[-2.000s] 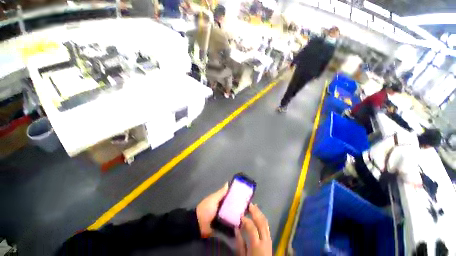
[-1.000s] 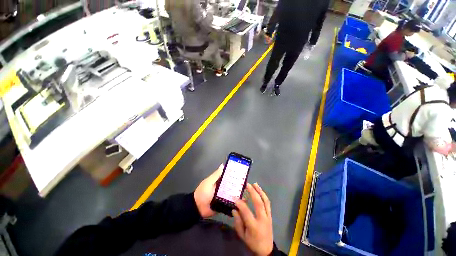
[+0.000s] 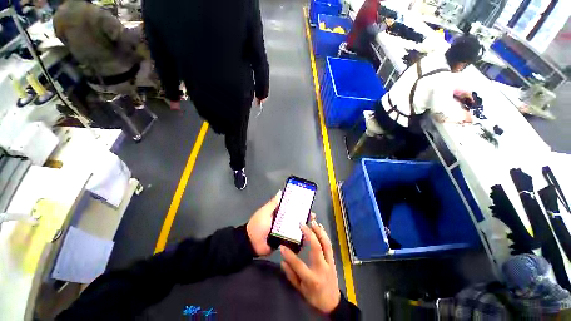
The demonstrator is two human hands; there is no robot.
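A black smartphone with a lit, mostly white screen is held upright in front of my body at the lower middle. My left hand is closed around its left side and lower edge. My right hand is at the phone's lower right, fingers bent, with fingertips at or just over the screen and lower edge. Whether they touch is hard to tell. Both hands are bare, with black sleeves.
A person in black stands close in the aisle. Blue bin carts line the right side beside a white table with black pieces and seated people. A seated person and benches are on the left. Yellow lines edge the aisle.
The person in black is much nearer and further left in view. The bins and right table have shifted left in view. The phone stays in my left hand, my right hand still beside it.
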